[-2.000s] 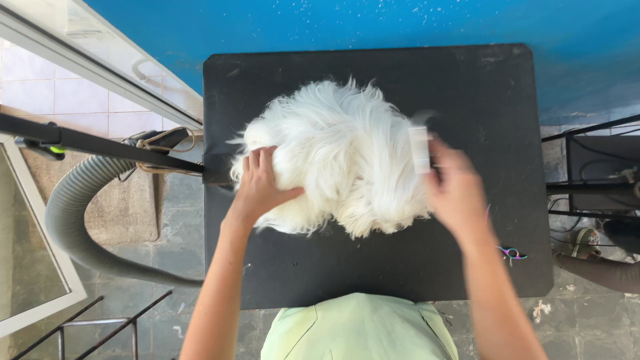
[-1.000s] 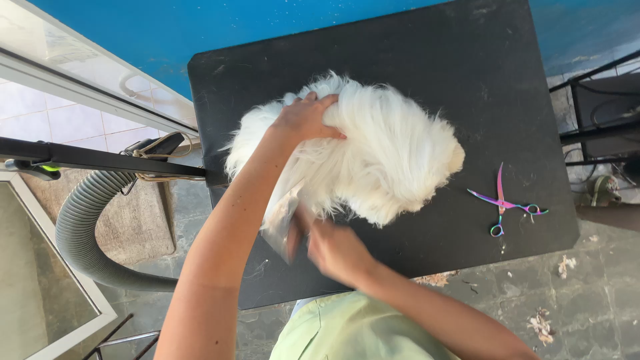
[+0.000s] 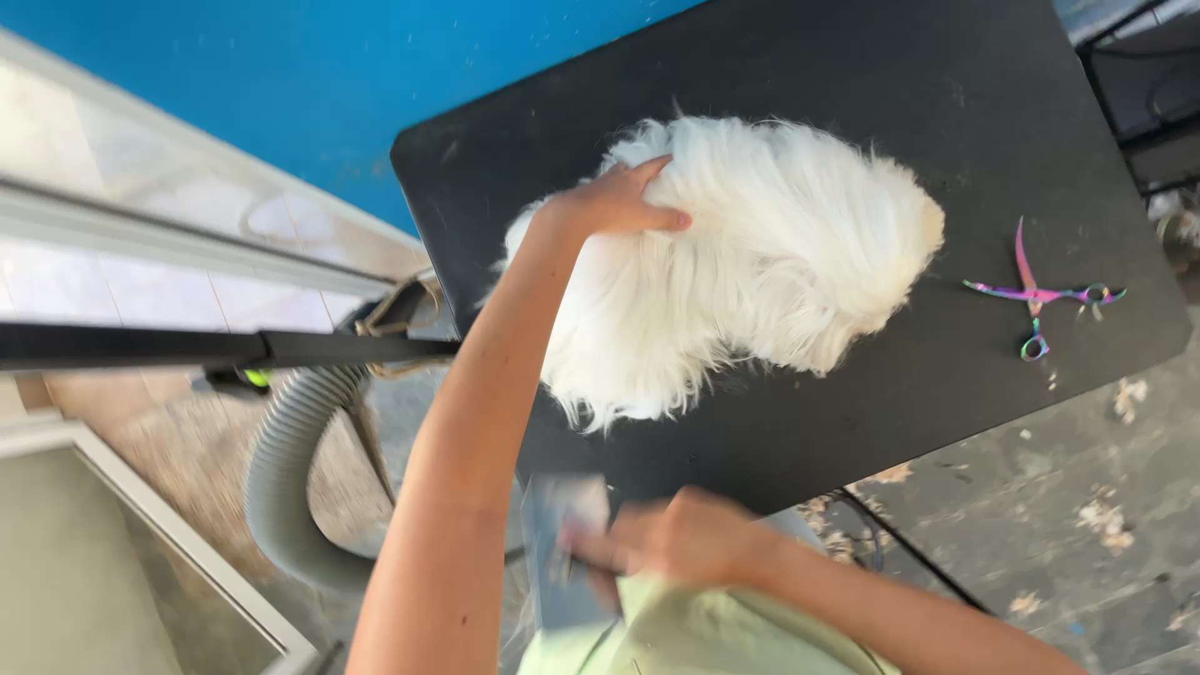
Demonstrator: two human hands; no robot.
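Note:
A dog with long white fur [image 3: 750,244] lies or stands on a black grooming table [image 3: 844,441]; its face cannot be made out. My left hand [image 3: 623,199] rests on its fur, fingers apart, and grips no tool. Beyond the table's near edge, close to my body, my right hand [image 3: 689,544] is blurred and holds a blurred flat, pale tool, likely a grooming comb [image 3: 567,539], off the fur. Rainbow-coloured curved scissors [image 3: 1034,294] lie spread on the table at the right, touched by neither hand.
A black bar [image 3: 234,347] reaches the table's left side, above a grey corrugated hose [image 3: 281,487]. A blue wall [image 3: 309,84] and a white-framed glass panel [image 3: 141,169] stand behind and left. Tufts of cut fur [image 3: 1106,520] lie on the stone floor at right.
My right hand has moved from the dog's right side, then its near side, to beyond the near table edge with the tool. My left hand stays on the fur. The view has turned.

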